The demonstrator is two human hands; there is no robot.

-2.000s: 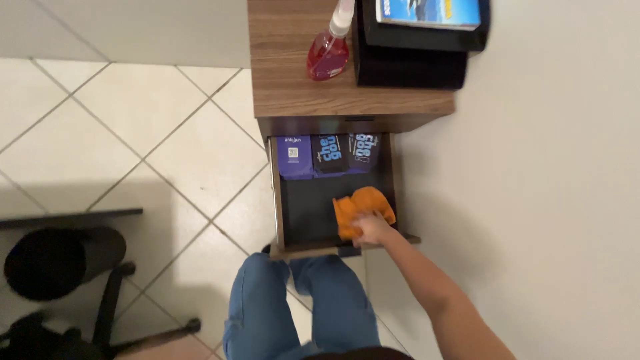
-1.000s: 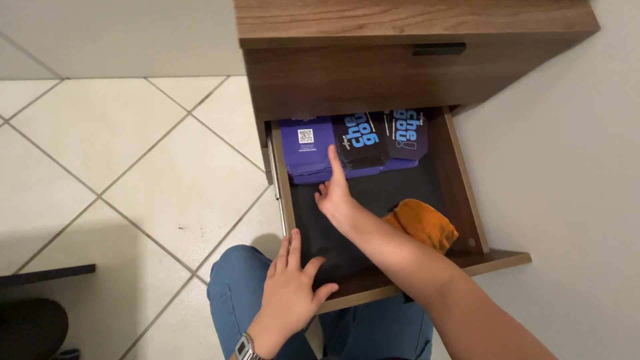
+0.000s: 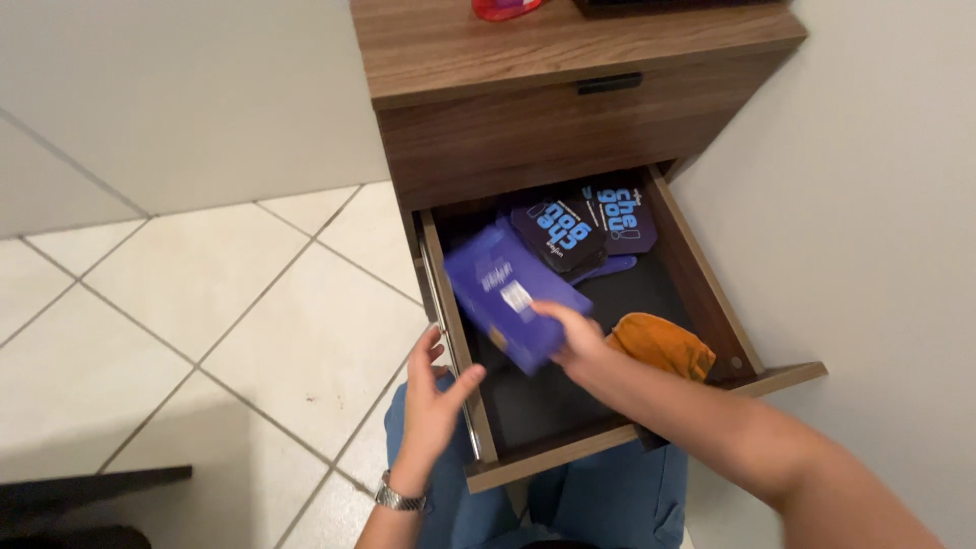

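Observation:
My right hand (image 3: 573, 333) grips the lower right end of a purple printed packet (image 3: 503, 282), which is tilted and blurred over the left part of the open drawer (image 3: 602, 441). Beside the drawer's left wall, my left hand (image 3: 438, 389) has its fingers spread and holds nothing; a metal-banded watch is on that wrist. Black printed cards or packets (image 3: 563, 232) and a dark purple one (image 3: 621, 221) lie at the back of the drawer. An orange cloth (image 3: 662, 343) sits at the front right, partly behind my right forearm.
Above the drawer is a closed wooden drawer front (image 3: 549, 137) with a black handle. A bottle of red liquid (image 3: 505, 8) and a black object stand on the cabinet top (image 3: 579, 46). A wall rises close on the right; a black chair part (image 3: 91, 488) is at lower left.
My right hand has taken hold of the purple packet, which lay at the drawer's back left, and shifted it toward the front. The orange cloth, held two seconds ago, lies released in the drawer.

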